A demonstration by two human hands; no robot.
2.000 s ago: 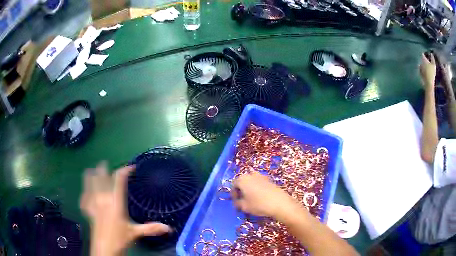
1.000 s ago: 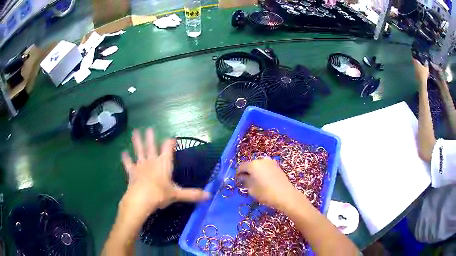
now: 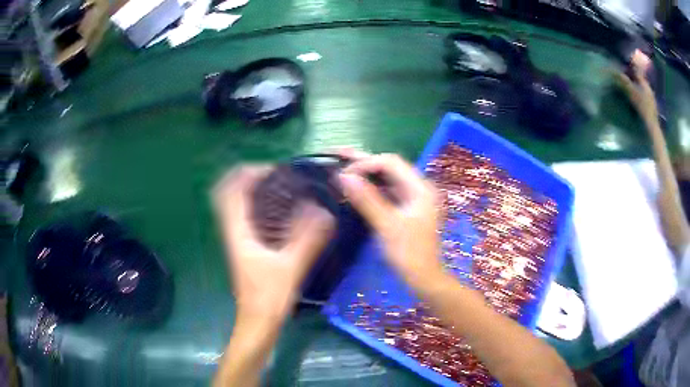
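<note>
The view is blurred. My left hand (image 3: 265,234) holds a black fan grille (image 3: 281,205) by its edge, tilted, in front of a dark stack of grilles (image 3: 333,257). My right hand (image 3: 397,204) is at the stack's upper right, fingers bent close to the grille; whether it holds a ring cannot be seen. The blue parts bin (image 3: 452,130), full of copper trim rings (image 3: 499,234), lies under and beyond my right forearm.
Ringed grilles (image 3: 127,281) overlap at the left. A fan body (image 3: 268,92) lies ahead, with more fan parts (image 3: 484,97) behind the bin. A white sheet (image 3: 624,249) and white oval part (image 3: 562,311) are at the right. Another person's arm (image 3: 657,143) reaches in.
My left hand has gone from open to holding a grille. My right hand has left the bin's rings and come over beside it. The view has turned left, so the bench things appear further right.
</note>
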